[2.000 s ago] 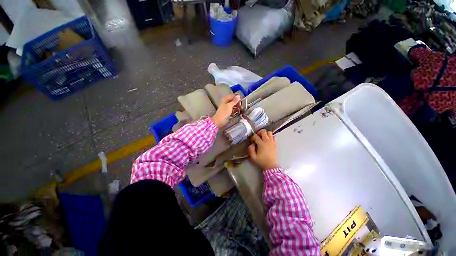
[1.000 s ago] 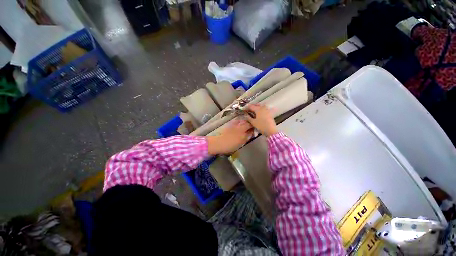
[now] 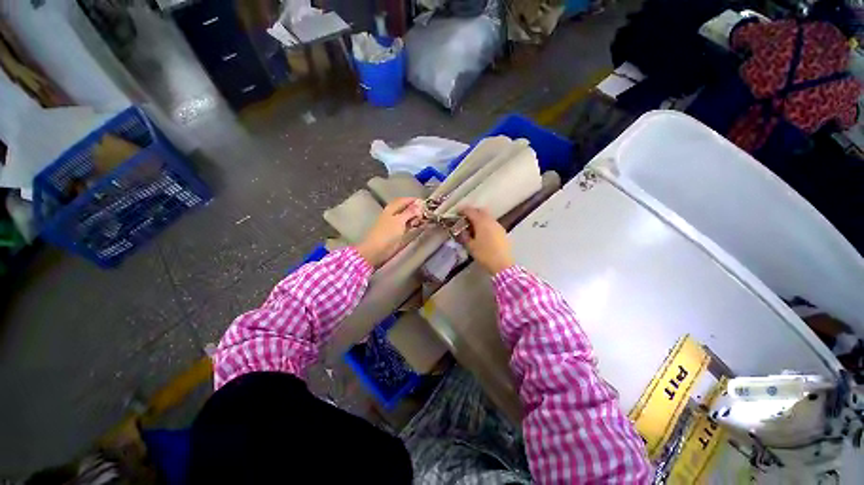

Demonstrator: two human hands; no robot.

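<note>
A bundle of beige-brown cut pieces [image 3: 507,185] lies on other bundles [image 3: 356,217] beside the table, gathered at its middle by a fabric tie [image 3: 436,216]. My left hand [image 3: 390,230] is at the left side of the tie, fingers pinched on it. My right hand [image 3: 486,239] pinches the tie from the right. A small whitish wrapped bundle [image 3: 443,260] shows just below the tie, partly hidden. The knot itself is too blurred to make out.
The blue bin [image 3: 545,140] is under the bundles, with a white plastic bag [image 3: 414,156] behind. The white table [image 3: 606,275] is at right, with yellow PIT tape [image 3: 675,387] and machine head [image 3: 777,409]. A blue crate [image 3: 121,194] and blue bucket [image 3: 381,80] stand on the floor.
The small whitish bundle was on top between my hands; now it shows below the tie, and the beige bundle lies uppermost. My left hand has moved back to the left side of the tie.
</note>
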